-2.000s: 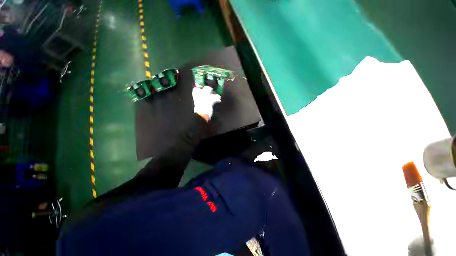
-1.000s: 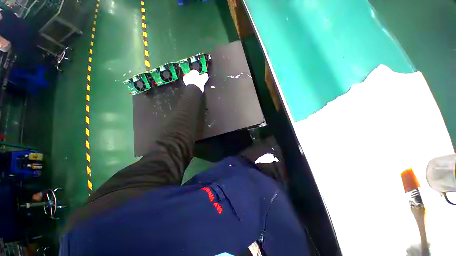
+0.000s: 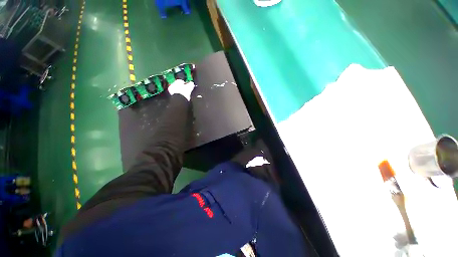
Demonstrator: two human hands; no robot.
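Note:
Three green circuit boards, each with a round black part, stand in a row along the far edge of the black stand point(image 3: 216, 108). My left hand point(image 3: 182, 89), in a white glove, is at the near edge of the rightmost circuit board point(image 3: 181, 74) and appears to grip it; the fingertips are hard to make out. A brush point(image 3: 394, 188) with orange bristles is over the white sheet point(image 3: 346, 150). My right hand point(image 3: 403, 242), at the lower right, is washed out against the sheet and appears closed around the brush handle.
A steel cup point(image 3: 427, 158) with a side handle is right of the brush. The green bench point(image 3: 286, 55) runs beside the stand. The left board point(image 3: 125, 98) and middle board point(image 3: 152, 87) stand close together. Yellow-black floor lines and a blue stool point(image 3: 173, 7) lie beyond.
The third board has moved left on the stand, into line with the other two, with my left hand. The view has shifted, and the brush appears farther from the cup.

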